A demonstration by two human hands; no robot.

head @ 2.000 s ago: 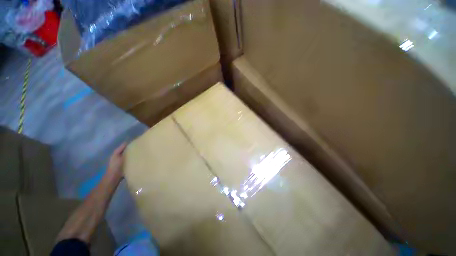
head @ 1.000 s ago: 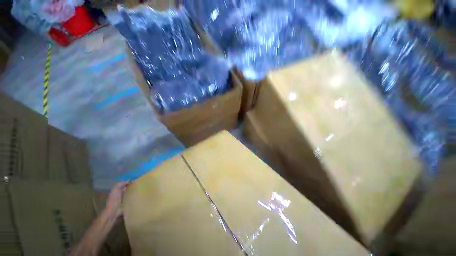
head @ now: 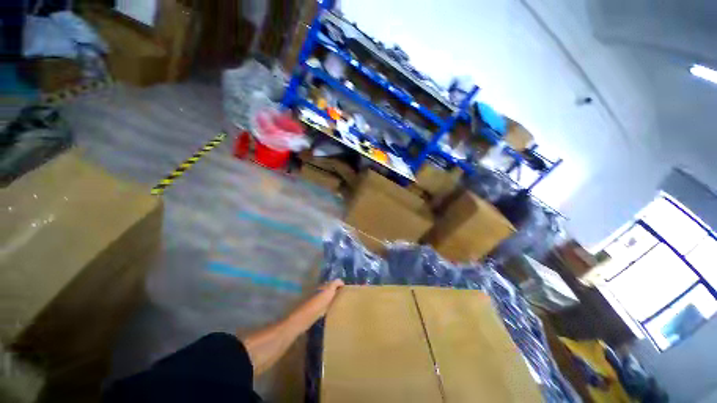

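Observation:
A sealed brown carton [head: 377, 342] with a taped centre seam is in front of me at the bottom centre, cut off by the lower edge. My left hand [head: 324, 299] holds its far left corner, with the dark sleeve below. The hand is a little blurred. My right hand is not in view. Dark polybagged garments [head: 358, 260] in shiny plastic lie just beyond the carton and along its right side.
A large carton [head: 63, 228] stands at the left. Yellow-black tape [head: 189, 164] and blue tape mark the grey floor [head: 196, 244]. A red bin [head: 271, 154], blue shelving [head: 369, 90] and more cartons [head: 387, 206] stand further back. A window is at the right.
The view has swung up and tilted, now showing shelving, wall and window. The held carton has moved right in the picture, close to the bagged garments. My left hand still holds its corner.

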